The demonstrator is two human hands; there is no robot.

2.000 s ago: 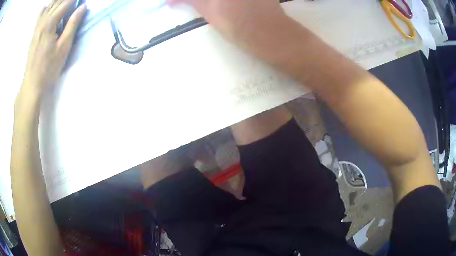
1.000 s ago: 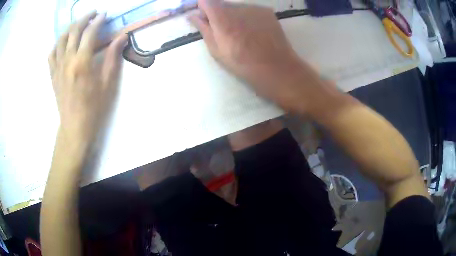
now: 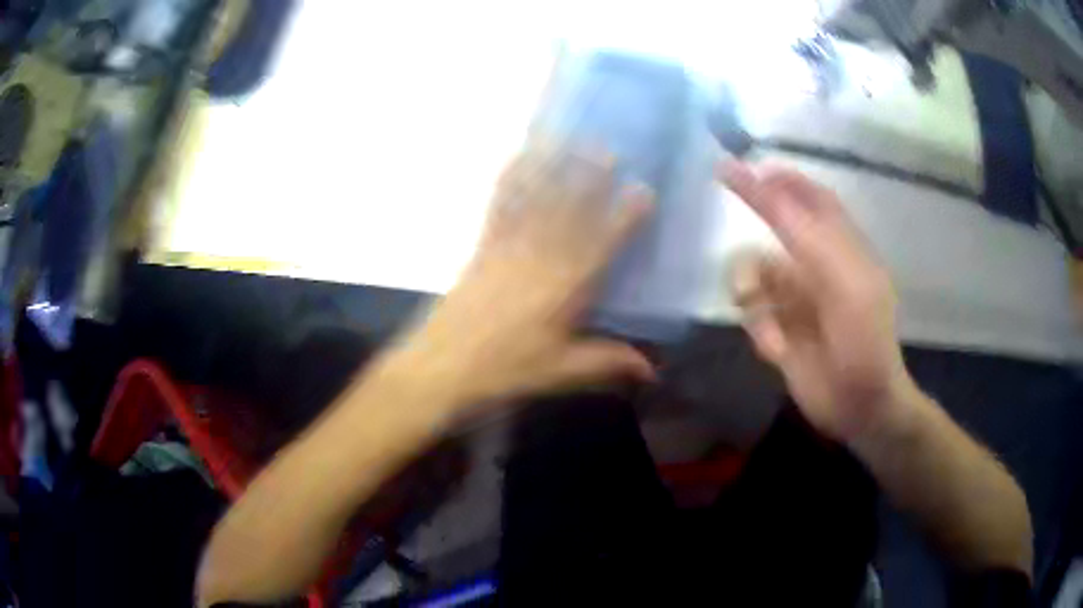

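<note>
The sewing template (image 3: 647, 255), blurred, lies on the white table as a pale blue-grey translucent panel, its near end at or slightly past the front edge. My left hand (image 3: 552, 255) is over its left side, fingers on top and thumb at the near end, holding it. My right hand (image 3: 825, 297) is just right of the template, raised, fingers apart and nothing seen in it. Whether it touches the template cannot be told. A dark line and tab (image 3: 730, 131) show beyond my right fingertips.
A navy fabric strip (image 3: 1004, 143) lies on the table (image 3: 356, 154) at the right. Part of the sewing machine (image 3: 1021, 48) is at the upper right. Dark fabric (image 3: 249, 48) is at the upper left. A red plastic basket (image 3: 178, 416) is below the table at the left.
The view has swung left. The template now lies lengthwise towards me at the front edge, with my left hand over it. My right hand has moved off to its right side and opened.
</note>
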